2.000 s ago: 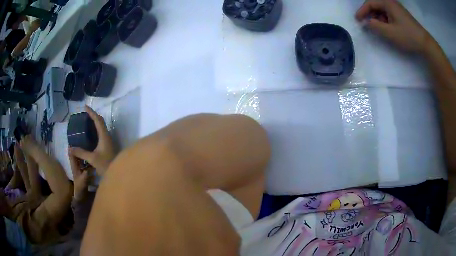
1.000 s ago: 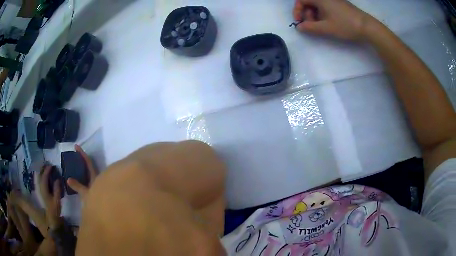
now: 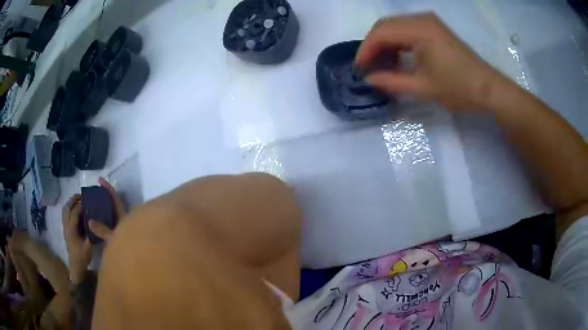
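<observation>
A dark rounded-square base housing (image 3: 336,87) lies open side up on the white sheeting, with a small slot near its lower edge. My right hand (image 3: 422,61) is over its right half and hides the centre. Thumb and index finger pinch a small dark fitting, mostly hidden and blurred, inside or just above the housing. A parts cup (image 3: 274,46), a similar dark shell holding several pale round pieces, stands up and left of the housing. My left hand is not in view; a large blurred bare limb (image 3: 213,238) fills the lower left and middle.
Several dark housings (image 3: 129,77) are clustered at the left. Another person's hands hold a dark housing (image 3: 98,209) at the lower left, near a flat pale blue-grey box (image 3: 45,169). Shiny clear tape (image 3: 407,143) crosses the sheeting (image 3: 361,193) below the base housing.
My right hand has moved left and down from beside the base housing to over it, with the small dark piece in its fingertips. The view has shifted; the base housing and parts cup look otherwise unmoved.
</observation>
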